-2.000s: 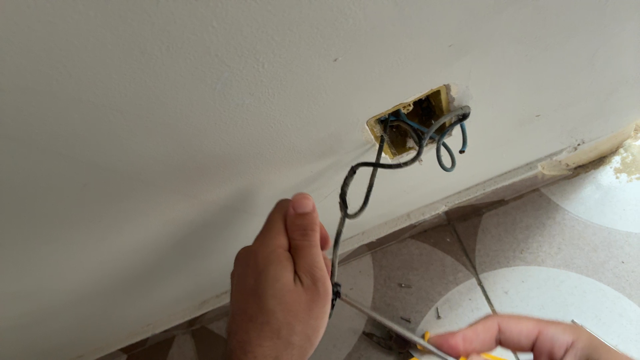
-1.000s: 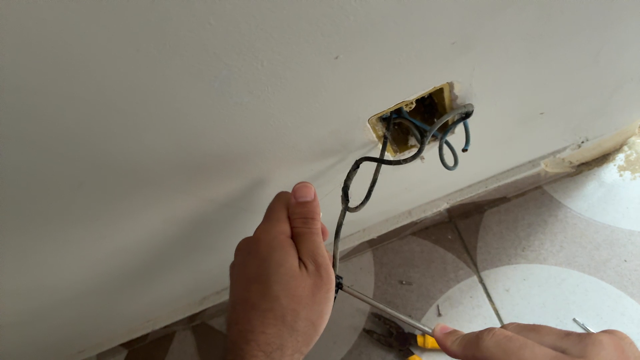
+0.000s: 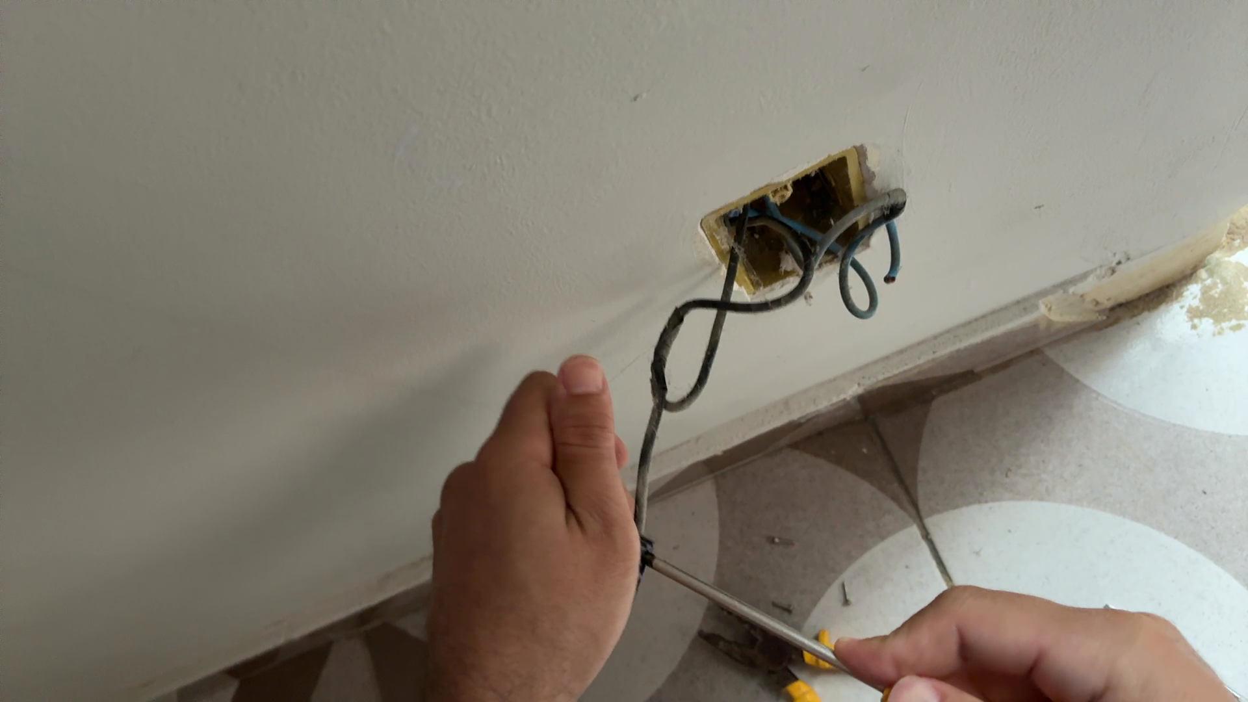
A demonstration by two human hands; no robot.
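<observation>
My left hand [image 3: 541, 546] is curled at the lower middle, with a small black part [image 3: 646, 552] at its palm edge; what its hidden fingers hold cannot be seen fully. A black wire [image 3: 661, 366], looped and twisted, runs from that part up to a yellow wall box [image 3: 726, 239]. My right hand [image 3: 1033, 643], lower right, grips a screwdriver, its metal shaft [image 3: 746, 612] reaching left with the tip against the black part. The handle is mostly hidden in the fingers. A blue wire [image 3: 858, 297] with a curled loop hangs from the box.
The white wall [image 3: 292, 195] meets a narrow, chipped baseboard [image 3: 877, 375] above patterned floor tiles [image 3: 1024, 458]. Pliers with yellow handles [image 3: 801, 690] lie on the floor, partly behind the shaft. A few small screws [image 3: 846, 593] are scattered nearby. Crumbled plaster [image 3: 1219, 292] shows at far right.
My right hand has changed its hold around the screwdriver, and its fingers are posed differently. The tip stays at the black part, and my left hand has hardly moved.
</observation>
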